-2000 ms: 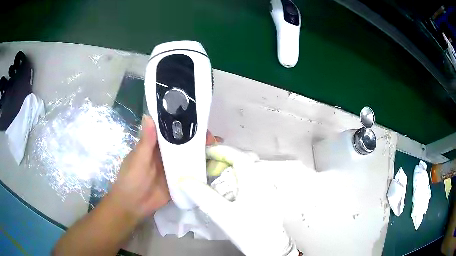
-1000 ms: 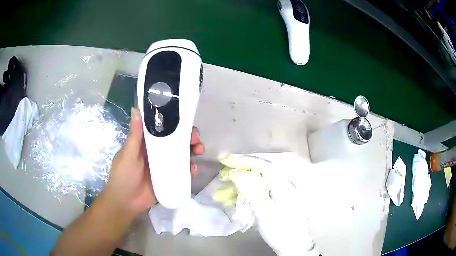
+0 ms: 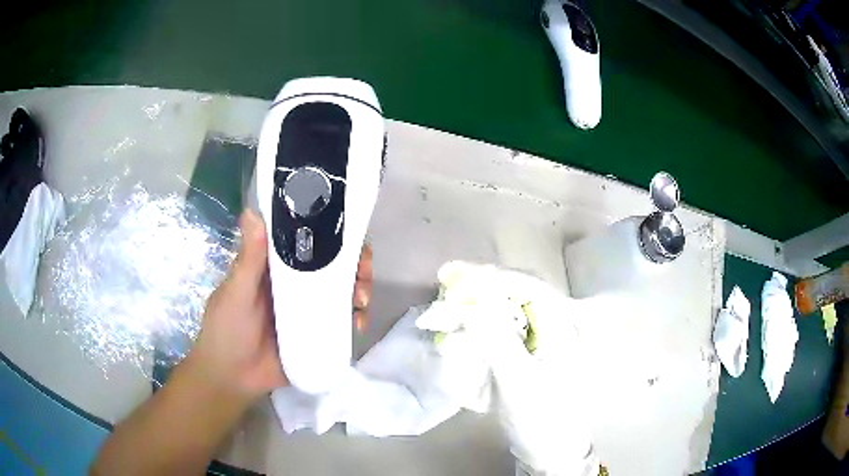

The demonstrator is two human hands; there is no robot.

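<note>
My bare left hand (image 3: 244,321) holds the lower part of a white tapered device (image 3: 315,307) upright, with its glossy black oval panel and round silver button facing me. My gloved right hand (image 3: 484,321), in white knit with yellowish fingertips, is low, right of the device and apart from it. A thin crumpled white cloth (image 3: 396,395) lies below the device and reaches to the glove. Glare and overlap hide whether the glove grips it.
Shiny clear film (image 3: 140,274) and a black strapped item (image 3: 20,181) lie left. A whitish bottle (image 3: 605,260) with open silver lid stands right. Another device (image 3: 579,74) lies on the green conveyor belt (image 3: 447,74). White cloths (image 3: 778,339) and an orange-labelled bottle (image 3: 819,293) are far right.
My right glove was at the device's lower end and has moved off to the right, leaving only my left hand holding it. The device on the belt has shifted right in view.
</note>
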